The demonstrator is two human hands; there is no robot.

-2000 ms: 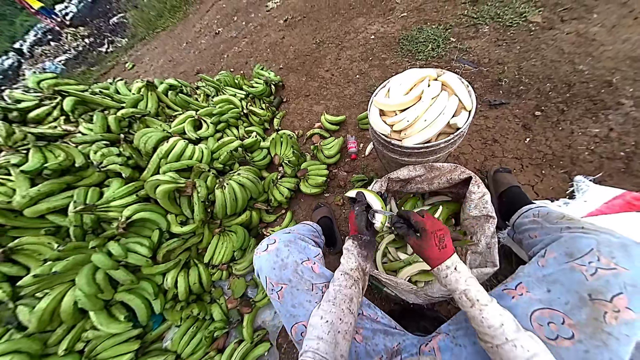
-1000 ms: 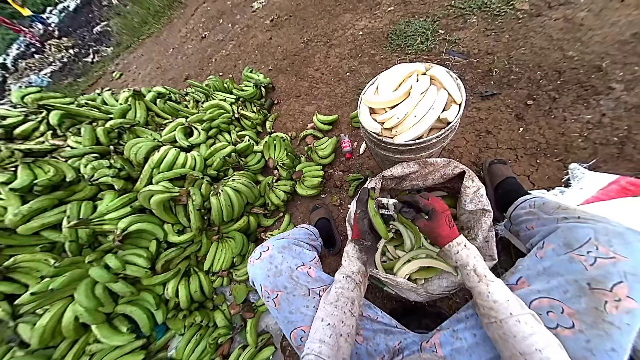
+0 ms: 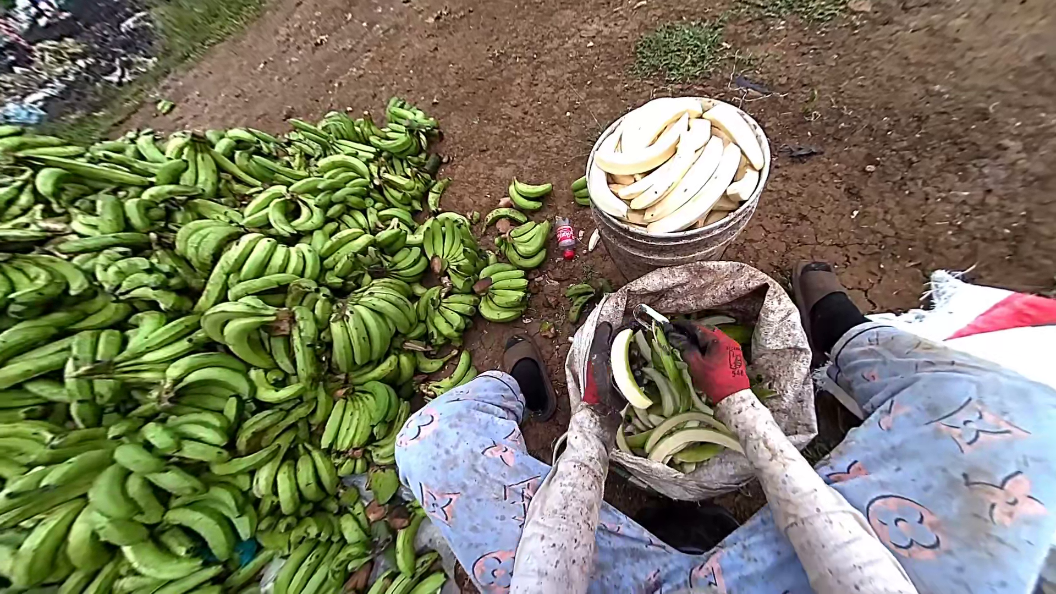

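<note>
My left hand [image 3: 601, 371], in a dark and red glove, holds a partly peeled green plantain [image 3: 629, 369] whose pale flesh faces right. My right hand [image 3: 711, 356], in a red and dark glove, grips a small metal peeling tool [image 3: 652, 314] by what shows of it; its handle is hidden. Strips of green peel hang by the right fingers. Both hands are over an open, stained sack [image 3: 780, 363] of peels [image 3: 693, 437] between my legs. Just beyond it stands a bucket [image 3: 676, 247] heaped with peeled plantains [image 3: 685, 177].
A large pile of green plantain bunches [image 3: 247, 330] covers the ground at left. Small bunches [image 3: 502, 290] and a plastic bottle with a red label [image 3: 565, 238] lie near the bucket. A red and white woven sack [image 3: 990, 322] is at right, beside my leg.
The plantain at my left hand shows a long pale side now, where one second ago mostly green skin showed. My right hand has shifted slightly, with loose peel now beside it.
</note>
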